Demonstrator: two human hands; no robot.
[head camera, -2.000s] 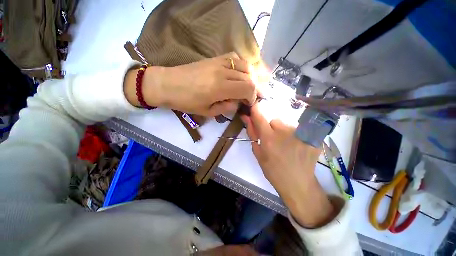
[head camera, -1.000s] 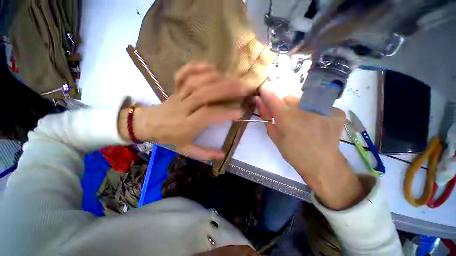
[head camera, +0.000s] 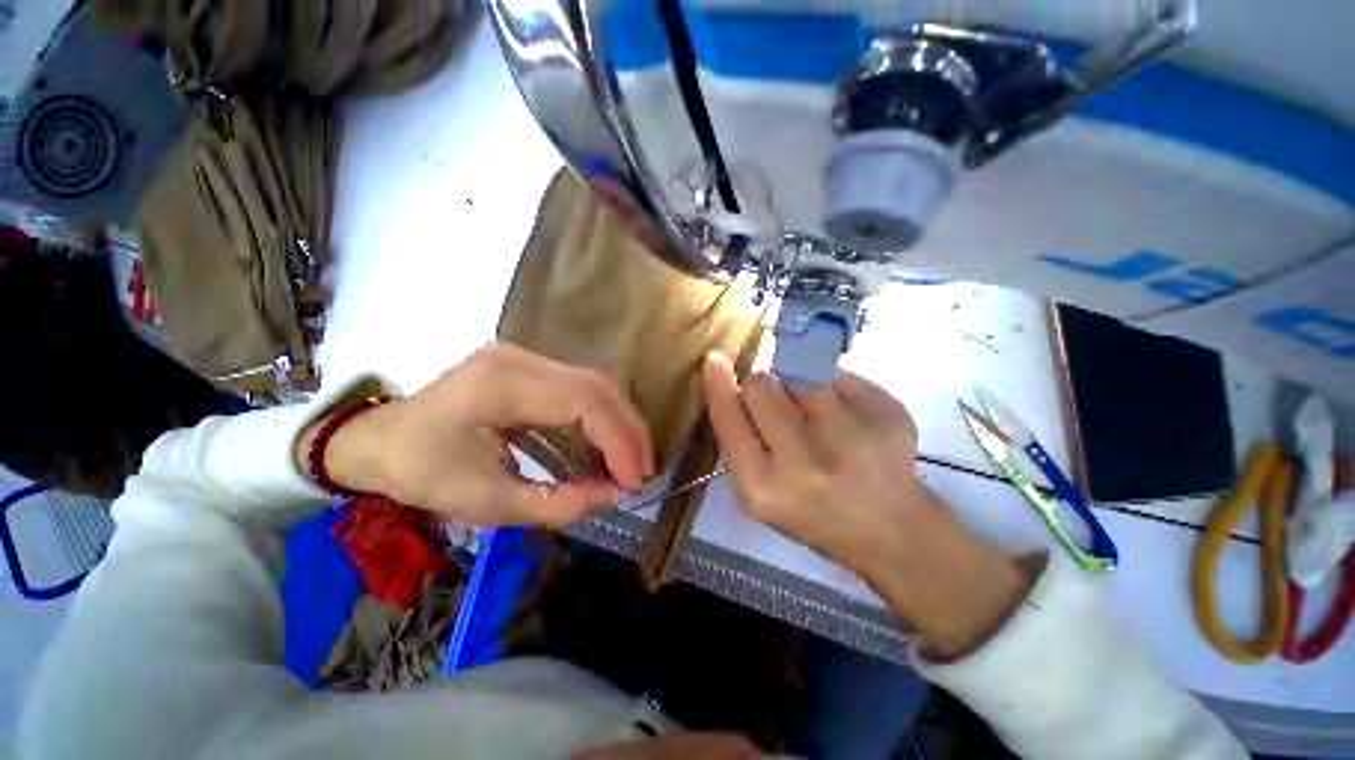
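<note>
A khaki-brown fabric panel (head camera: 587, 290) lies on the white table, its right edge at the brightly lit needle area (head camera: 739, 275). A narrow brown strip (head camera: 676, 520) runs from under my right fingers over the table's front edge. My left hand (head camera: 513, 431) pinches the panel's near left edge between thumb and fingers; the pinched part is mostly hidden. My right hand (head camera: 810, 453) presses the fabric just in front of the needle area and holds a thin silver rod (head camera: 691, 483) that points left. A grey guard (head camera: 813, 339) stands right of the needle.
The white sewing machine head (head camera: 1025, 193) fills the upper right. Open thread snips (head camera: 1040, 483), a flat black rectangle (head camera: 1144, 408) and orange-handled scissors (head camera: 1245, 557) lie at right. Brown work pieces (head camera: 231, 238) are piled far left. A blue bin (head camera: 483, 594) sits below the table edge.
The view has shifted, showing more of the machine head. My left hand has moved from the fabric beside the needle to the panel's near edge. The panel lies further toward me.
</note>
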